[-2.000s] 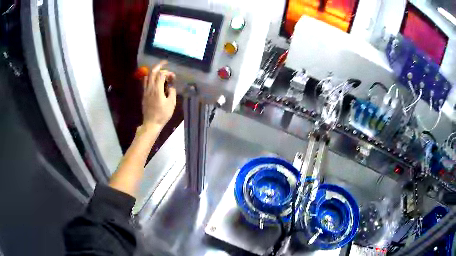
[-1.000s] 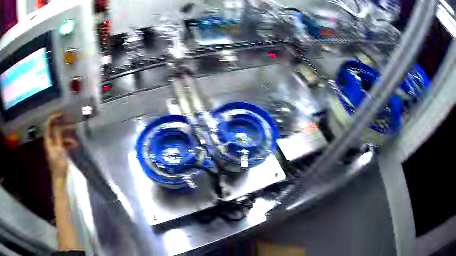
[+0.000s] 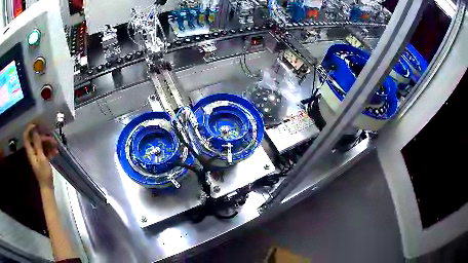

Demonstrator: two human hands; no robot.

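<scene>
My left hand [image 3: 39, 154] is at the left, raised at the lower edge of the control panel housing [image 3: 49, 61], with its fingers bent and partly spread and nothing visible in it. Whether a fingertip touches the housing cannot be told. The touchscreen [image 3: 11, 86] is lit and cut off by the left edge. A green lamp [image 3: 34, 37], an amber button [image 3: 39, 64] and a red button [image 3: 46, 92] sit in a row beside it. My right hand is not in view.
Two blue vibratory bowls [image 3: 154, 149] stand on metal plates on the deck. A conveyor track [image 3: 205, 38] runs behind them. A clear bag of black parts [image 3: 269, 97] lies right of them. More blue bowls [image 3: 341, 69] stand behind a slanted frame post [image 3: 354, 92]. Brown cardboard [image 3: 290, 256] shows at the bottom.
The view has turned right, so the panel and my left hand now sit at the far left and the right-hand bowls show. My left hand stays by the panel's lower edge.
</scene>
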